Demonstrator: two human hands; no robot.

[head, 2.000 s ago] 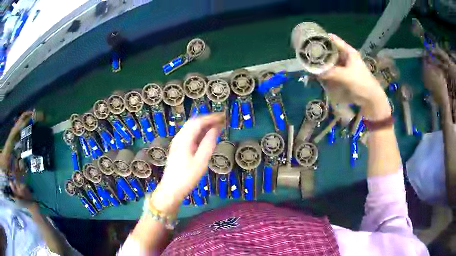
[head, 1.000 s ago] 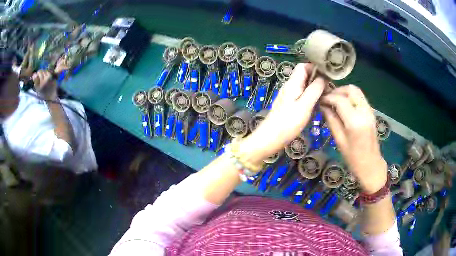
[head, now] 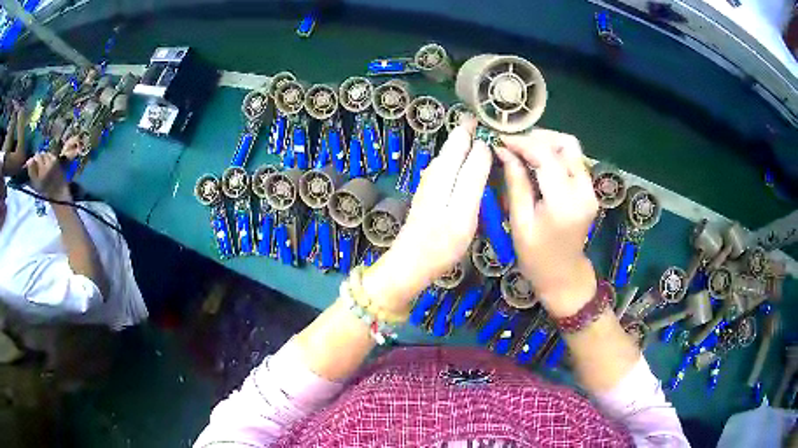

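Observation:
A part-assembled fan unit (head: 505,93) is held up in front of me, its grey-beige spoked head upright above my hands. A small green circuit board (head: 486,136) shows at its neck, between my fingertips. A blue battery (head: 496,226) shows below, between my hands; I cannot tell if it belongs to this unit. My left hand (head: 444,198) grips the neck from the left. My right hand (head: 551,203) has its thumb and fingers at the neck from the right. My fingers hide much of the lower part.
Two rows of fan units (head: 352,203) lie on the green bench (head: 175,197). A jumbled pile of units (head: 719,282) lies at right. A black box with silver top (head: 178,92) stands at left, near a coworker in white (head: 66,254). Scattered units lie on the dark green belt (head: 350,39).
Two seconds ago my right hand alone held up a fan head and my left was over the rows. Now both hands are at the unit's neck. The view has swung left, then slightly back right.

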